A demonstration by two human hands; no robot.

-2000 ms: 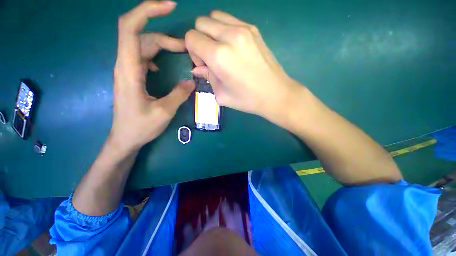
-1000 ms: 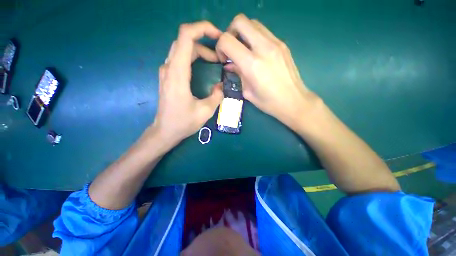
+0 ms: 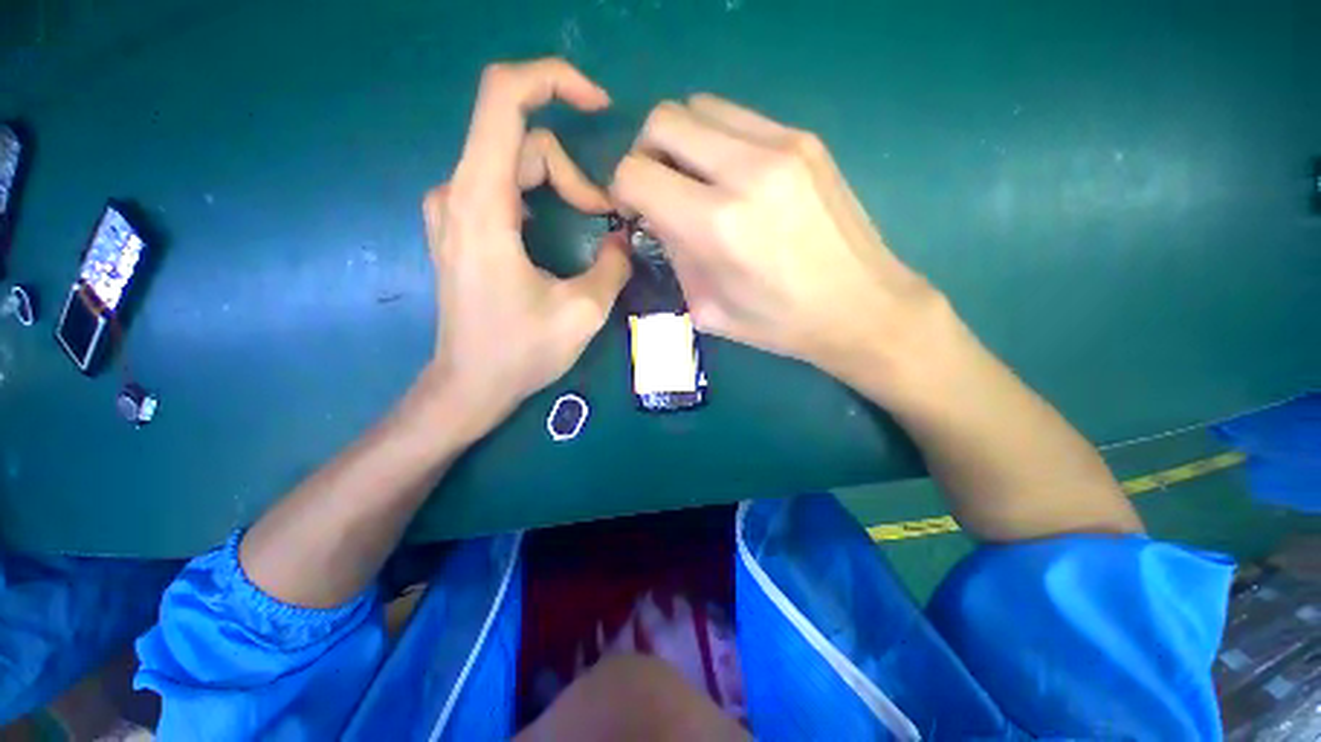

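A dark phone unit (image 3: 668,363) with a bright white rectangle lies on the green tabletop in front of me. Its upper dark end is mostly hidden under my fingers. My right hand (image 3: 761,225) is over that upper end, fingers curled, with its fingertips at a tiny dark and silvery part. My left hand (image 3: 514,268) is at the left of the phone, its thumb and one finger meeting at the same tiny part and another finger raised. A small oval ring (image 3: 568,418) with a pale rim and dark centre lies left of the phone's lower end.
At left on the green tabletop (image 3: 362,478) lies another phone (image 3: 102,287) with a silvery part and a dark display window. A small round part (image 3: 136,405) lies below it. A pale loop (image 3: 21,305) and part of another phone (image 3: 9,171) show at the left edge.
My left thumb and finger have closed in on a tiny part beside my right fingertips. Both hands are slightly lower. The whole view has shifted a little between frames.
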